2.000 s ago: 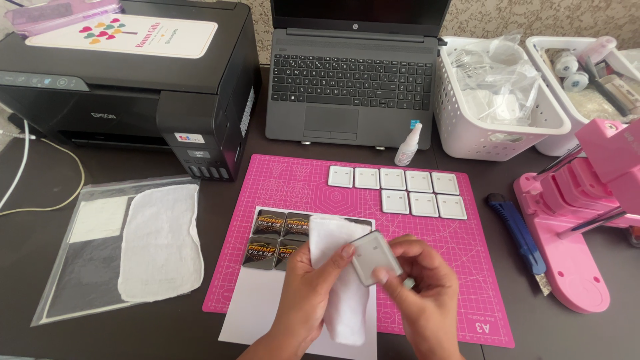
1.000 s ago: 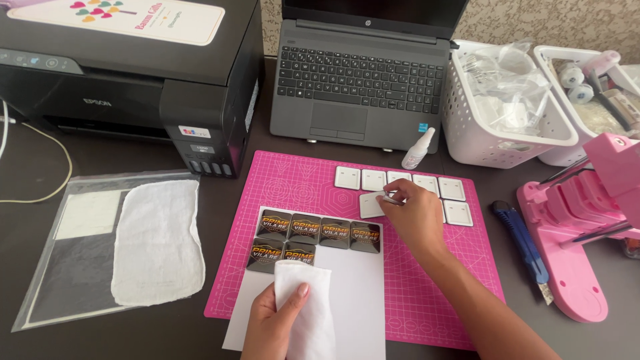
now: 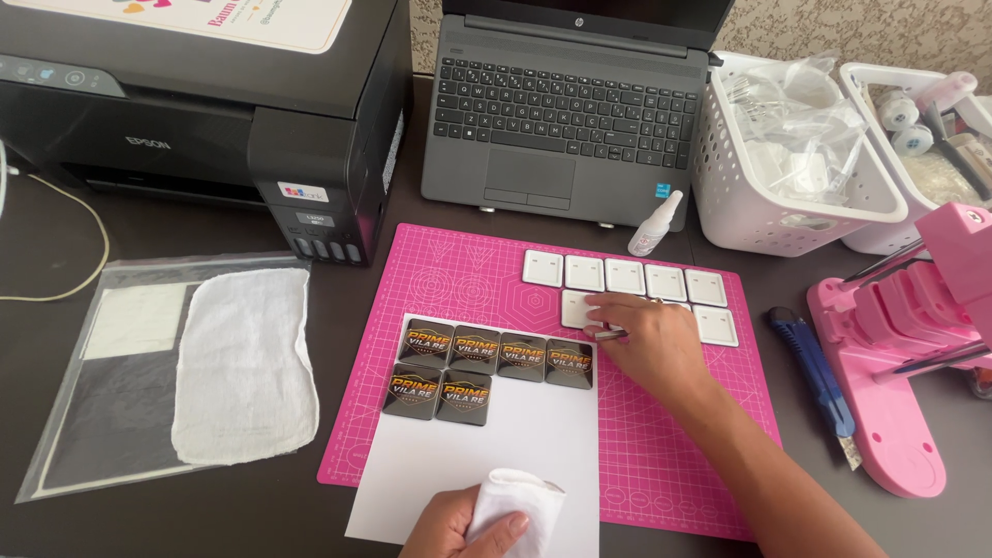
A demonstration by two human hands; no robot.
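Note:
My left hand (image 3: 480,527) holds a folded white cloth (image 3: 518,504) over the lower part of a white paper sheet (image 3: 496,442). On the sheet's upper part lie several dark square badges (image 3: 523,356) with printed faces up. My right hand (image 3: 651,333) reaches over the pink cutting mat (image 3: 465,271), its fingertips around a thin square badge (image 3: 611,335) seen nearly edge-on. Several white badge backs (image 3: 624,277) lie in two rows beside and partly beneath that hand. A small white bottle (image 3: 655,225) stands behind them, near the laptop.
A black printer (image 3: 178,139) and an open laptop (image 3: 504,174) stand behind. At left, a second white cloth (image 3: 244,364) lies on a plastic sleeve (image 3: 101,418). At right are white baskets (image 3: 798,225), a blue utility knife (image 3: 814,372) with its blade out, and a pink press (image 3: 891,434).
One second ago my right hand held a badge back at the left of the lower row; one now lies there. My left hand, with the cloth, has moved down from the printed badges.

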